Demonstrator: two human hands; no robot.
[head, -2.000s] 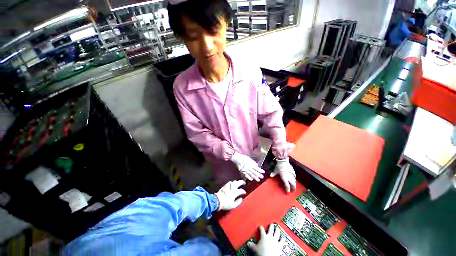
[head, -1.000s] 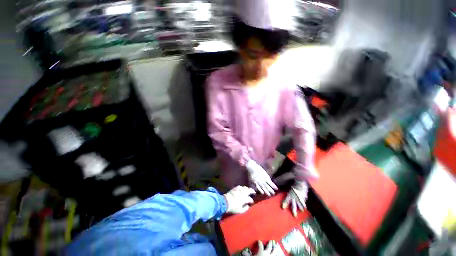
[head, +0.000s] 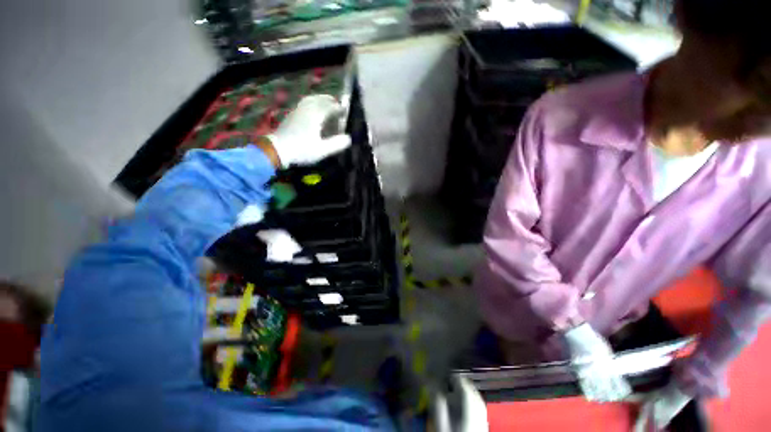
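Note:
My left hand, in a white glove, is over the near side of the top black tote of a stack at the left. Its thumb and fingers are apart and nothing shows between them. Rows of green boards with red strips lie in that tote. My right hand, white-gloved and blurred, is cut off by the bottom edge, at the left end of another black tote. Red foam shows inside; its boards are out of view.
A person in pink stands at the right, gloved hands at the front tote. More black totes are stacked behind. Below my left arm are green boards with yellow strips. The floor has yellow-black tape.
The view has swung left. My left hand has moved from the front tote to the tote stack. The boards in the front tote have left the view.

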